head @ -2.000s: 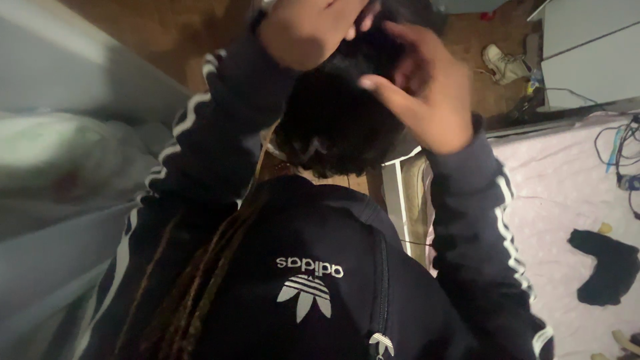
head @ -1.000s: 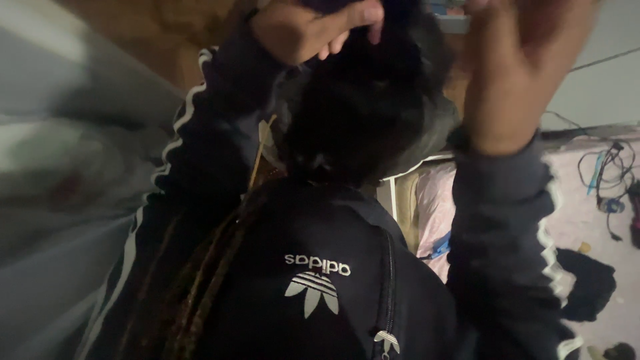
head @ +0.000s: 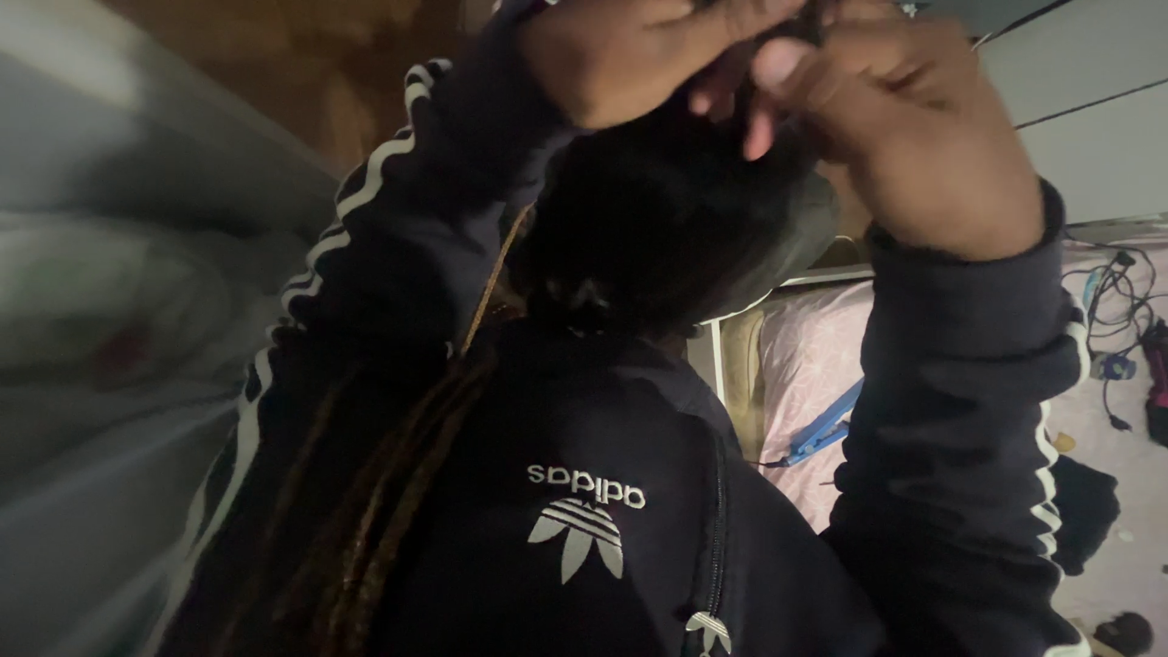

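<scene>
A person's head of dark hair [head: 666, 219] is in front of my chest, below my hands. My left hand [head: 639, 59] reaches over it from the left, its fingers closed on a dark lock at the top edge. From the right comes my right hand [head: 912, 128], with bent fingers and thumb at the same lock, close to the left fingertips. Blur and the frame's edge partly hide the fingertips. My dark jacket [head: 566, 411] has striped sleeves and a trefoil logo. Thin brown braids [head: 365, 529] hang over its left side.
At right, a pink sheet [head: 812, 338] bears a blue long-handled tool [head: 826, 429], tangled black cables [head: 1122, 301] and a dark cloth item [head: 1081, 511]. A pale, blurred surface [head: 119, 365] stands at left. Wooden floor [head: 274, 64] shows at the top left.
One second ago my right hand was raised apart from the left; now it has come down and left to meet it at the hair. The blue tool has come more into view.
</scene>
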